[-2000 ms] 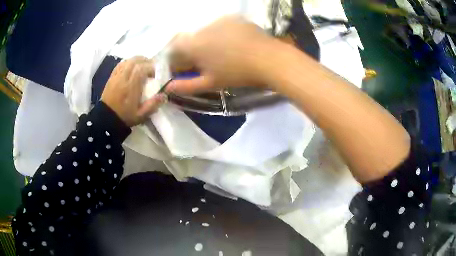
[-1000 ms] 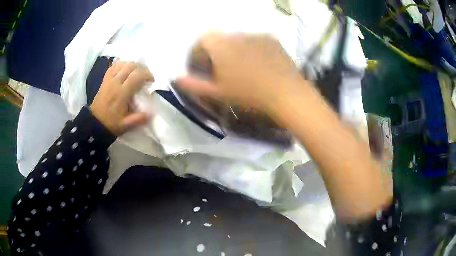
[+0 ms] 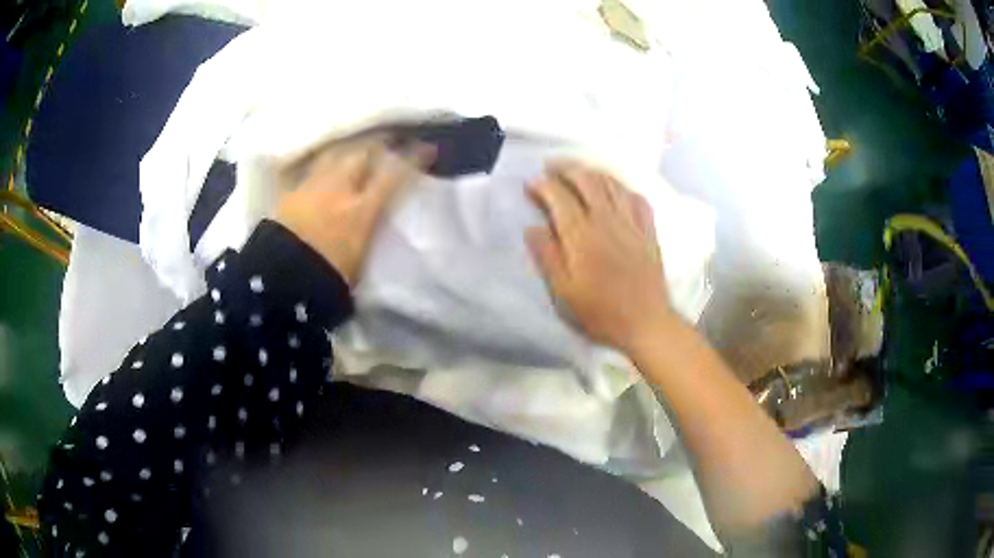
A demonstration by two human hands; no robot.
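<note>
A white garment point(image 3: 469, 262) lies over the navy pressing board point(image 3: 120, 120), which shows at the left and through an opening between my hands. My left hand point(image 3: 347, 202) is on the cloth at the opening's left edge, blurred; whether its fingers grip the cloth cannot be told. My right hand point(image 3: 605, 251) lies palm down on the white cloth right of the opening, fingers a little apart. The steam iron point(image 3: 817, 395) sits at the right edge, away from both hands, partly beside my right forearm.
A brownish iron rest point(image 3: 856, 311) is at the right edge by the iron. The cloth near it has a brown stain. A small tan patch point(image 3: 625, 22) lies on the white cloth at the top. Green floor and cluttered blue items show at the right.
My right hand has let go of the iron, which now sits at the right edge. My left hand has moved right. The cloth between my hands has shifted, and the opening now shows higher up.
</note>
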